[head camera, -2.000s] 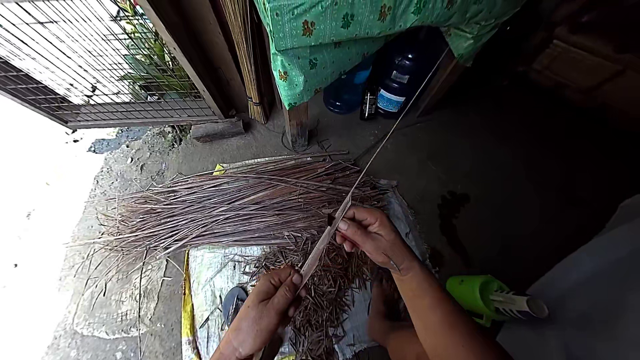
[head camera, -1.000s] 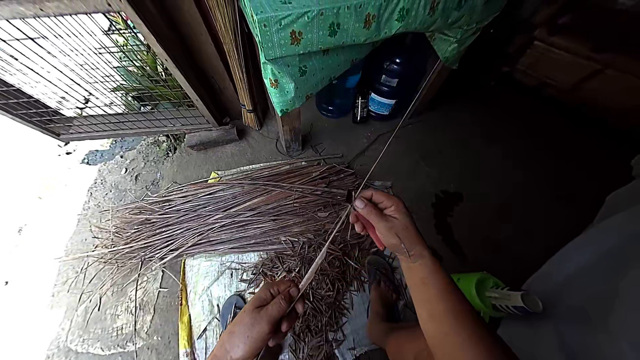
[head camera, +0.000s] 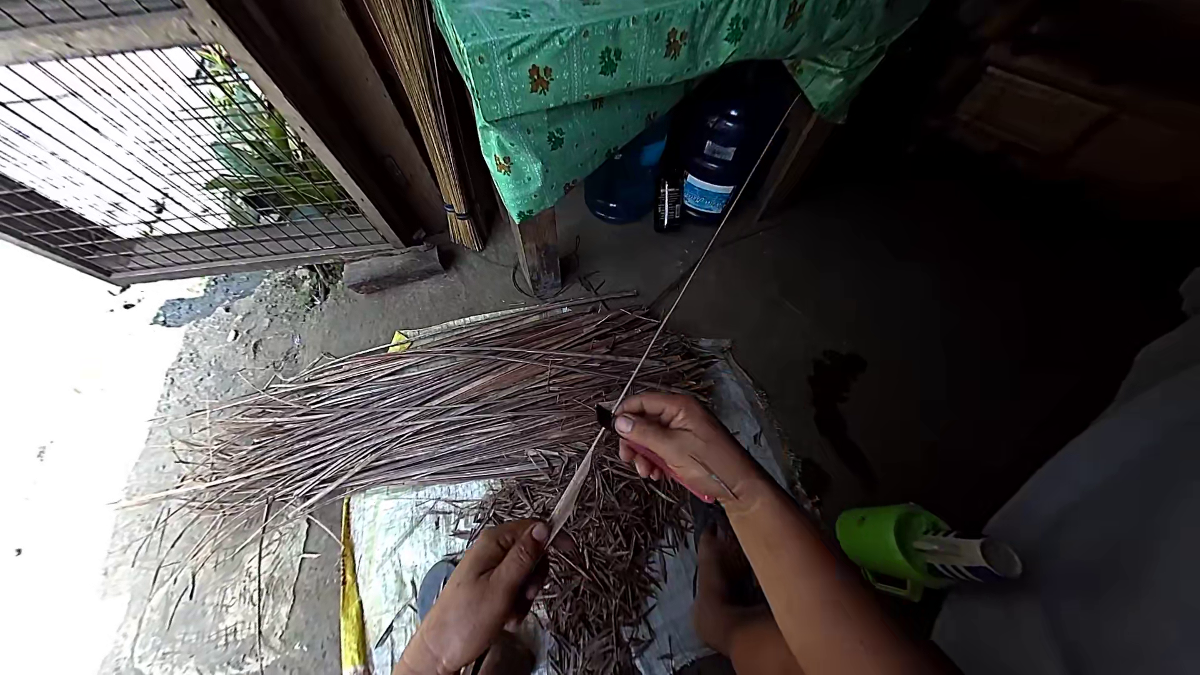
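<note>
A dried palm leaflet (head camera: 574, 486) with a long thin midrib (head camera: 705, 251) runs diagonally between my hands. My left hand (head camera: 497, 581) pinches its wider leaf part at the lower middle. Higher and to the right, my right hand (head camera: 670, 441) is closed around a small knife, its dark blade (head camera: 606, 416) against the midrib and a bit of red handle showing at the palm. Beyond my hands lies a heap of long dried leaflets (head camera: 422, 403) on woven plastic sacking (head camera: 394, 544). Short leaf scraps (head camera: 609, 562) are piled beneath my hands.
A table with a green patterned cloth (head camera: 581, 66) stands ahead, with blue water jugs (head camera: 717, 155) and a dark bottle (head camera: 668, 202) under it. A bundle of thin sticks (head camera: 431, 122) leans beside a wire-mesh gate (head camera: 169, 159). A green plastic mug (head camera: 886, 544) is at lower right.
My right hand with the knife has moved up along the leaflet, away from my left hand, compared with two seconds ago. My left hand still pinches the leaf.
</note>
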